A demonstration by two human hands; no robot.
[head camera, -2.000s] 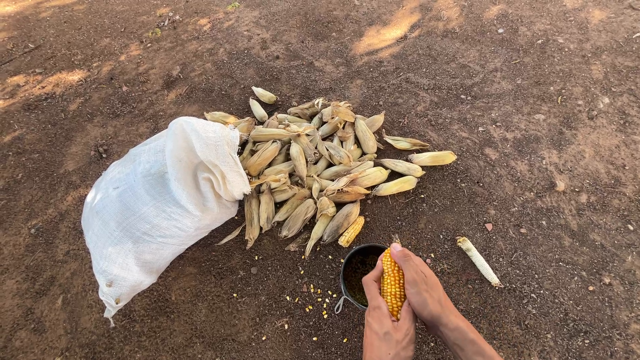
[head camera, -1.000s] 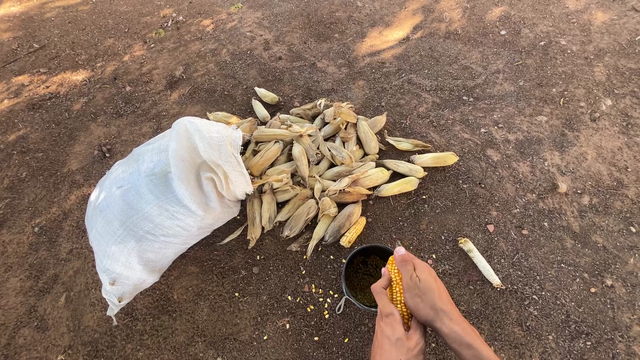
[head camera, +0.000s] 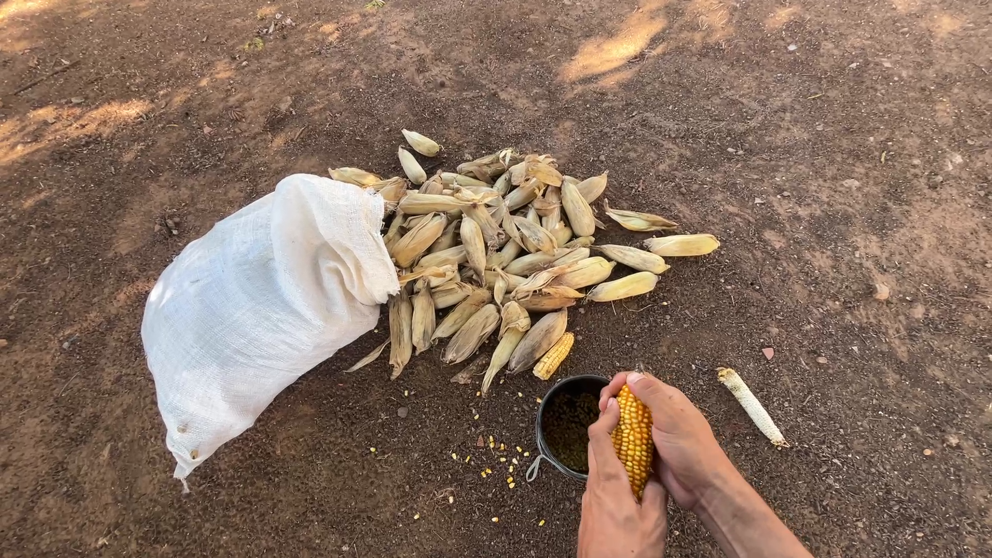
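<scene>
A husked ear of yellow corn [head camera: 633,442] is held between both hands, tilted, at the right rim of a dark metal pot [head camera: 564,426]. My left hand [head camera: 616,488] wraps its near end and left side, fingers pointing up. My right hand [head camera: 674,434] grips its right side, with the thumb at the top end. The pot has a wire handle and holds dark contents that I cannot make out well; my fingers hide part of its right side. Loose corn kernels [head camera: 504,461] lie on the soil left of the pot.
A large pile of corn ears in dry husks [head camera: 496,256] spreads beyond the pot. One bare yellow ear [head camera: 554,356] lies at its near edge. A white woven sack [head camera: 256,310] rests at the left, its mouth against the pile. To the right lies a stripped corncob [head camera: 752,407].
Both hands stay closed around the ear beside the pot; the fingers and thumb have shifted slightly on it, and more of its kernels show than one second ago.
</scene>
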